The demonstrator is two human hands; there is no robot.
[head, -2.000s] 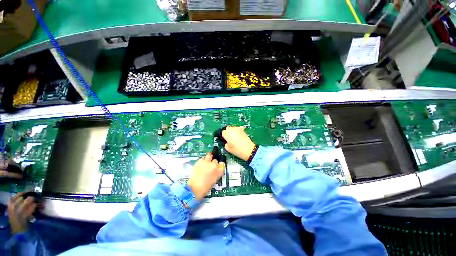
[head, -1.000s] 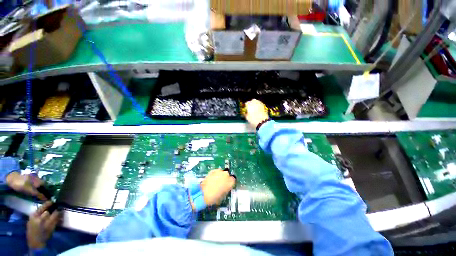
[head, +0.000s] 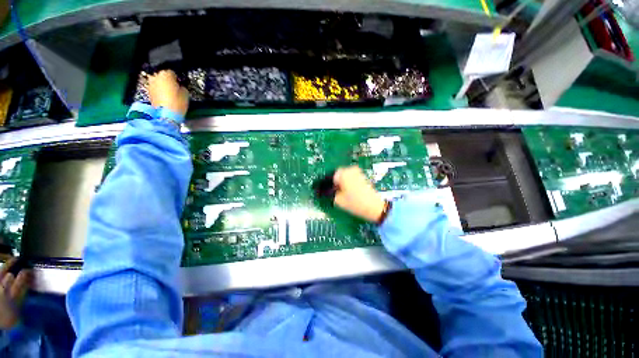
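A large green printed circuit board (head: pixel 298 150) with white patches lies on the conveyor in front of me. My left hand (head: pixel 167 91) reaches over the pale components (head: pixel 197 82) in the leftmost front bin; its fingertips and anything in them are hidden. My right hand (head: pixel 355 194) is over the middle of the board, black-covered fingertips close to its surface. They are blurred, and I cannot tell whether they hold a part. The black component bin tray (head: pixel 245 105) also holds grey components (head: pixel 246 84), yellow components (head: pixel 326 89) and brownish-silver components (head: pixel 394 83).
Pale conveyor rails (head: pixel 294 274) run along both board edges. Gaps with metal beneath lie left (head: pixel 63 203) and right (head: pixel 490 189) of the board. Another board (head: pixel 592 168) is at the right. Another person's hand (head: pixel 12 290) is at the lower left edge. A paper sheet (head: pixel 489 54) hangs behind.
My left hand has moved from the board up to the leftmost front bin. My right hand has come back from the yellow bin to the board. The view has tilted down.
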